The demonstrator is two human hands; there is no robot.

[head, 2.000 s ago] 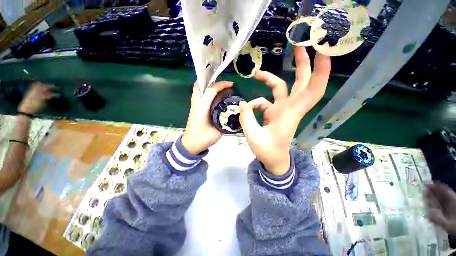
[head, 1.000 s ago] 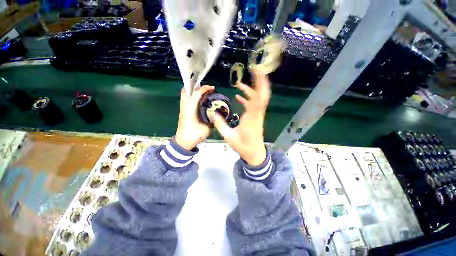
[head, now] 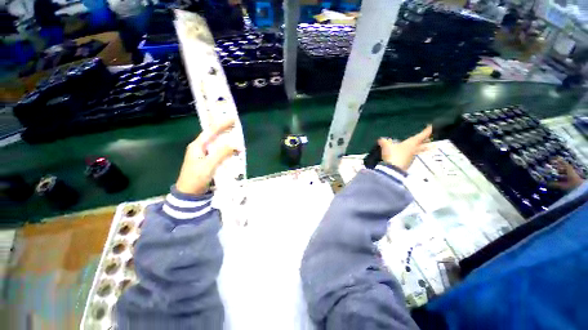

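Observation:
My left hand point(head: 205, 160) is closed on the white sticker sheet point(head: 209, 80), a narrow strip with dark holes that rises above the hand and hangs below it. My right hand point(head: 405, 149) is over the right bench edge with its fingers spread to the right. A black object point(head: 372, 156), partly hidden, touches or lies just behind its left side; whether the hand grips it is unclear. A black cylindrical unit point(head: 292, 149) with a pale ring on top stands upright on the green belt point(head: 258, 129) between my hands.
Two more units point(head: 106, 174) stand on the belt at left. The white holed tray point(head: 111, 265) is beside my left sleeve. The spotted frame post point(head: 358, 84) rises left of my right hand. A black tray of units point(head: 516, 148), a person's hand point(head: 567, 175) and blue sleeve point(head: 535, 271) are at right.
My hands have moved apart, the right one rightward. The unit between them has left my left hand; one now stands on the belt. The rings no longer show at my right fingers. A blue sleeve has entered.

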